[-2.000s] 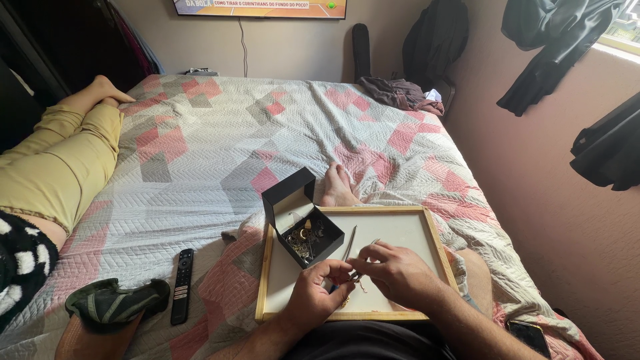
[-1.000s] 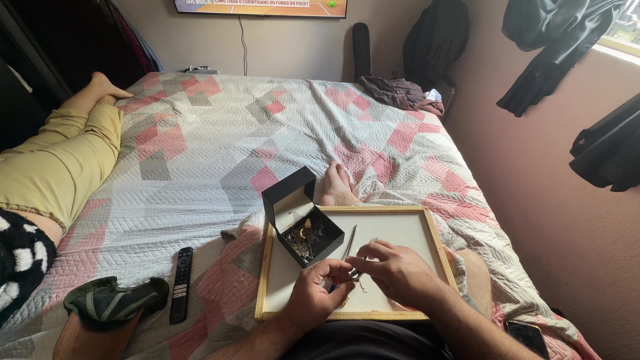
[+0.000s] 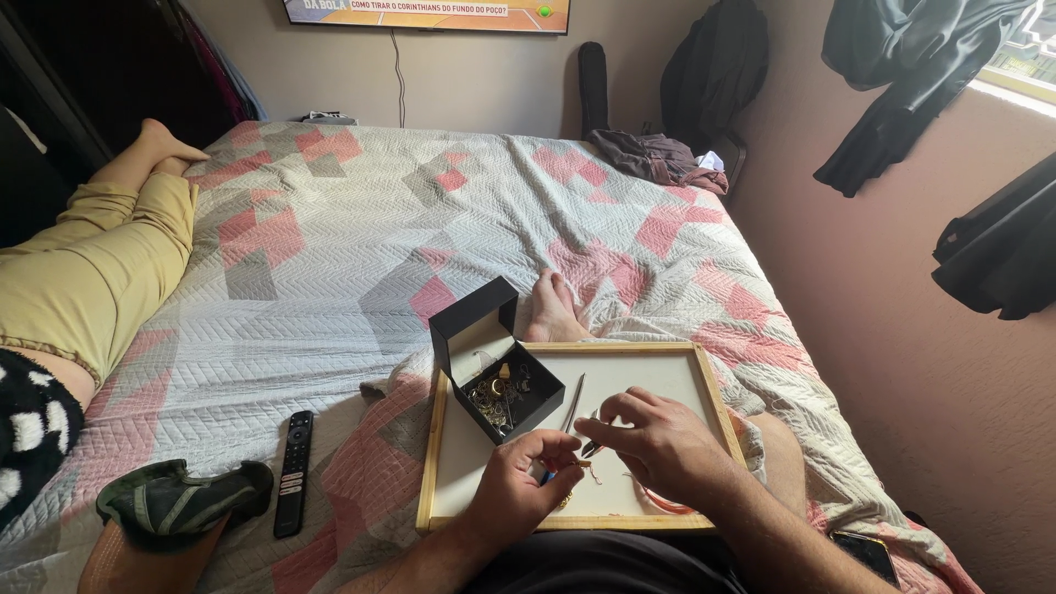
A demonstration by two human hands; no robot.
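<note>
My left hand [image 3: 532,483] pinches a small gold-coloured jewellery piece [image 3: 582,464] between thumb and fingers, with a thin strand dangling beside it. Close on its right, my right hand [image 3: 648,437] grips small pliers [image 3: 591,448], their dark jaws near the piece; most of the tool is hidden by the fingers. Tweezers [image 3: 575,403], slim and metal, lie on the wood-framed white tray [image 3: 635,363] beyond my hands. An open black box [image 3: 536,403] with tangled gold and silver jewellery [image 3: 495,396] stands on the tray's left side. Reddish strands [image 3: 660,500] lie below my right hand.
The tray rests over my lap on a quilted bed [image 3: 346,206]. To its left are a black remote control [image 3: 294,474] and a dark cap [image 3: 177,503]. Another person [image 3: 107,264] lies at the far left. A phone [image 3: 865,557] is at the lower right.
My hands have shifted slightly; the pliers' dark jaws now show between them, close to the piece in my left hand. The box and tray have not plainly moved.
</note>
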